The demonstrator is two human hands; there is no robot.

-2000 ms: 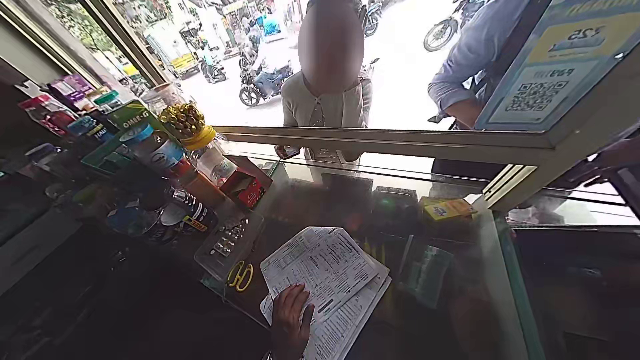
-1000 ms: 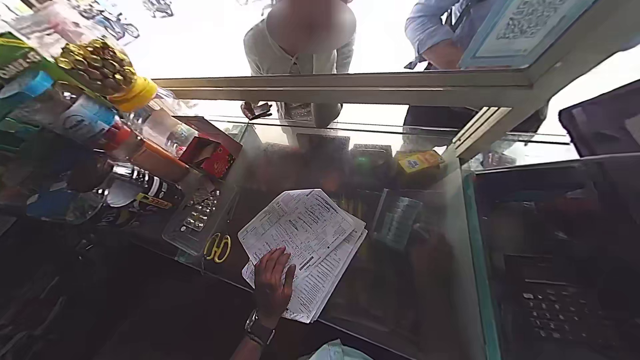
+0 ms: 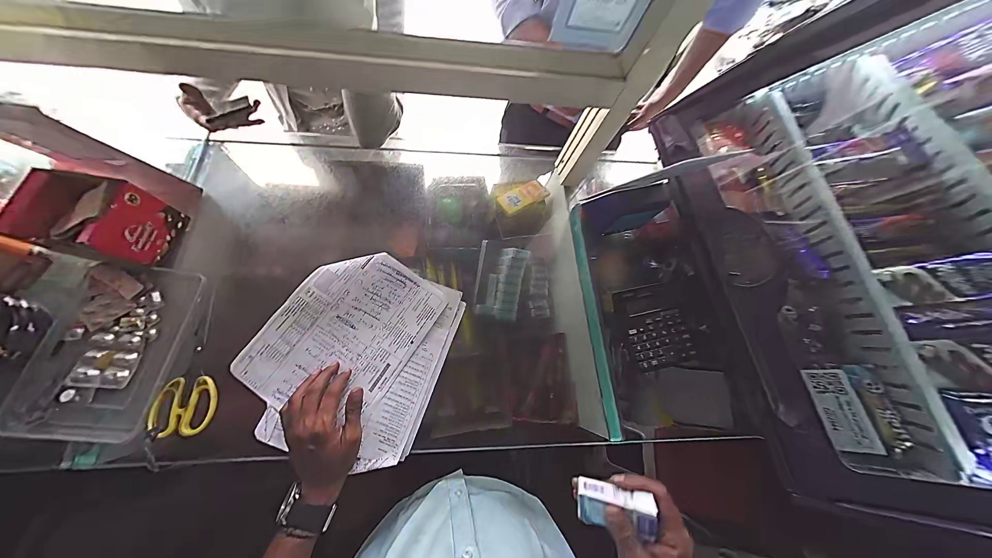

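My left hand [image 3: 322, 426], with a wristwatch at the wrist, lies palm down with its fingers a little apart on a stack of handwritten and printed papers [image 3: 349, 318]. The papers rest on the glass counter. At the lower right, below the counter's near edge, my right hand [image 3: 651, 519] grips a small white and blue box [image 3: 616, 505]. A pair of yellow-handled scissors [image 3: 183, 405] lies left of the papers; its blades cannot be made out. Beside it stands a clear plastic tray [image 3: 186, 310] with blister packs [image 3: 105, 360].
A red box [image 3: 128, 225] is at the left and a yellow packet [image 3: 521, 197] at the back. A calculator [image 3: 659, 329] sits in the recess at the right, beside a rack of packets [image 3: 860, 217]. Beyond the window frame [image 3: 310, 58] are people; one person's hand [image 3: 219, 108] holds a dark object.
The view has tilted down and swung right. My right hand with the small box has come into view. My left hand stays on the papers.
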